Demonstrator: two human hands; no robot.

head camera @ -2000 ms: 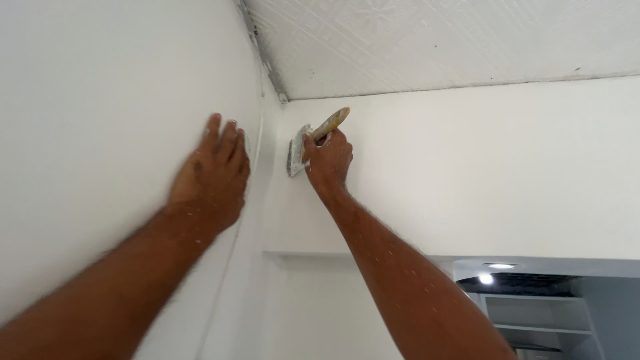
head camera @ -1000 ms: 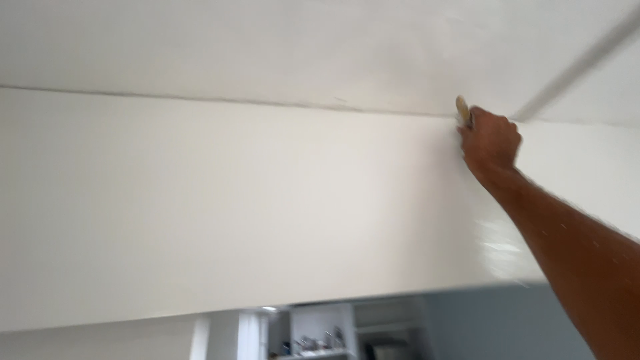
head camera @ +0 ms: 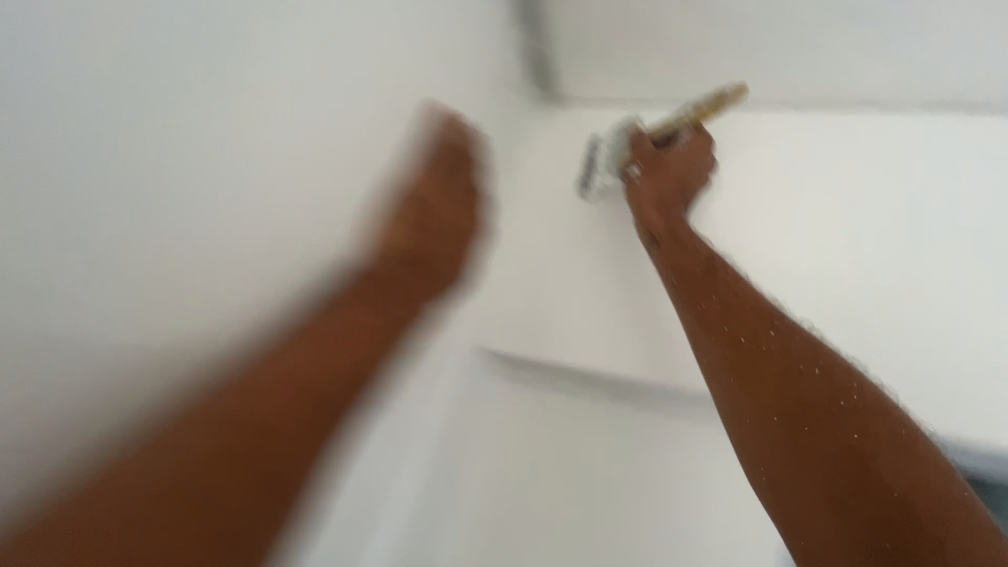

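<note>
My right hand point(head camera: 669, 169) grips a paintbrush point(head camera: 709, 104) near its ferrule. The pale handle points up and right, and the paint-smeared head faces left, at or close to the white wall point(head camera: 850, 236) below the ceiling. My left hand point(head camera: 433, 205) is blurred and lies to the left, by the white side wall point(head camera: 197, 118). It holds nothing that I can see, and whether it touches that wall or how its fingers are spread cannot be told. White specks dot my right forearm.
The ceiling point(head camera: 787, 47) meets both walls at a corner above the brush, with a dark line along the left joint. A ledge or edge point(head camera: 591, 382) crosses the wall lower down. A dark part of an opening shows at the lower right.
The view has swung from the long wall back to the corner. My left hand, out of view one second ago, is in view again. The brush has stayed in my right hand.
</note>
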